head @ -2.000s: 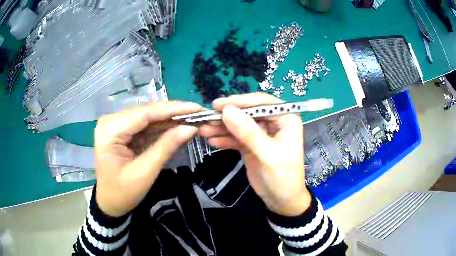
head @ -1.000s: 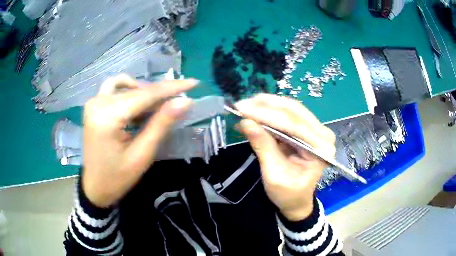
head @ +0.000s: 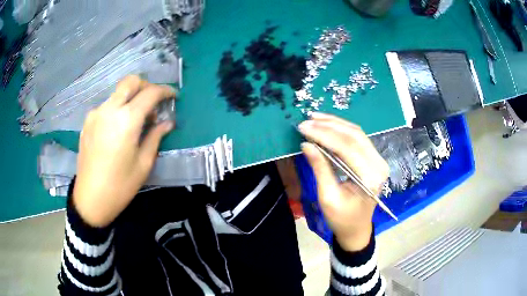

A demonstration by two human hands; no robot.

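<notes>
My left hand point(head: 112, 147) is over the right edge of the large grey mesh band pile point(head: 75, 63). A grey, shiny bit shows between its thumb and fingers; whether it grips a band is unclear. My right hand point(head: 346, 173) holds slim silver tweezers point(head: 361, 186) near the mat's front edge, the tip largely hidden at the fingertips. The working stack of bands point(head: 182, 167) lies fanned below my left hand, silver ends pointing right. Black inserts point(head: 248, 69) and small silver pieces point(head: 323, 52) lie loose mid-table.
A black and grey card point(head: 436, 87) lies at the table edge above the blue bin point(head: 462, 156), which holds bands. A red edge point(head: 296, 208) shows beside it. Dark round objects stand at the top edge. Grey striped sheets point(head: 442, 254) are at lower right.
My left hand has moved away from my right hand and over the large pile. The band that spanned between them no longer shows there. The tweezers remain in my right hand.
</notes>
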